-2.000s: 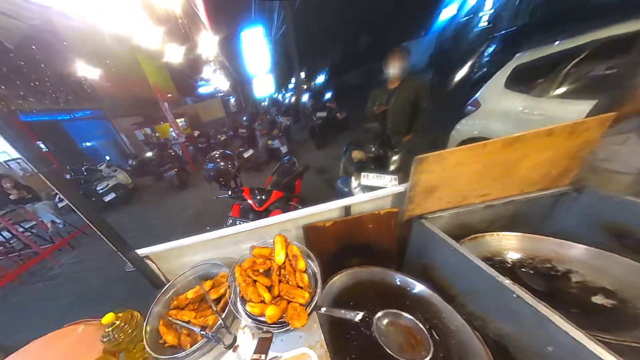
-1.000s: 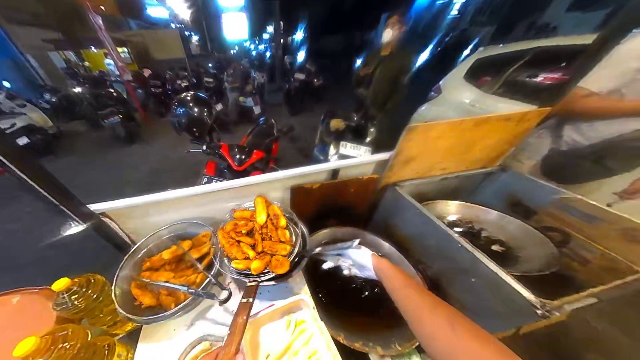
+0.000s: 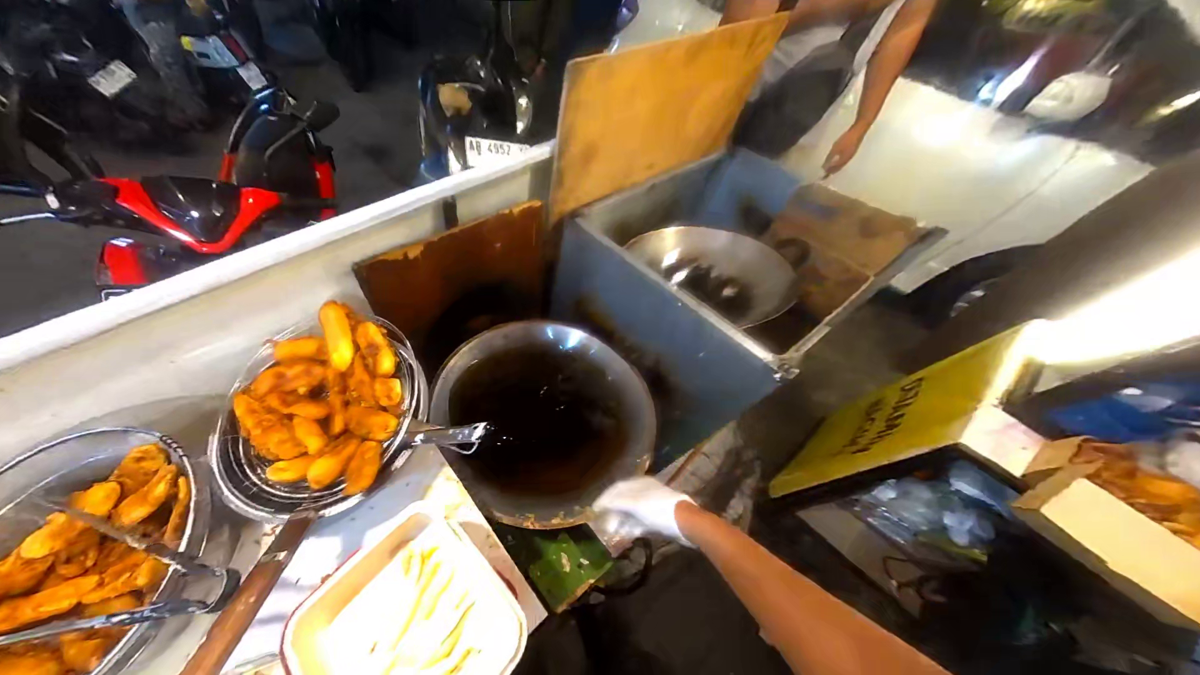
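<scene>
My right hand point(image 3: 642, 508), wrapped in a white cloth or glove, is at the lower right rim of a wok of dark oil point(image 3: 544, 422); blur hides its fingers. My left hand is out of view. A wooden-handled utensil point(image 3: 248, 591) lies between two containers of fried food. The fried pieces point(image 3: 328, 398) fill the bowl left of the wok, and a metal utensil end point(image 3: 455, 435) reaches from there over the wok's rim. Metal tongs point(image 3: 141, 562) rest in the lower left bowl of fried pieces. Below the wok stands a white tray of pale batter or strips point(image 3: 422, 609).
A second wok point(image 3: 717, 272) sits in a metal-walled box point(image 3: 656, 328) with an upright wooden board point(image 3: 656, 112). Another person's arm point(image 3: 877, 94) hangs behind it. At right are a yellow lettered box point(image 3: 881, 412) and a carton of fried food point(image 3: 1125, 525). Motorcycles stand beyond the ledge.
The view has swung right and down. My right hand has moved from over the wok to its near right rim. The left hand, at the wooden handle a second ago, has left view.
</scene>
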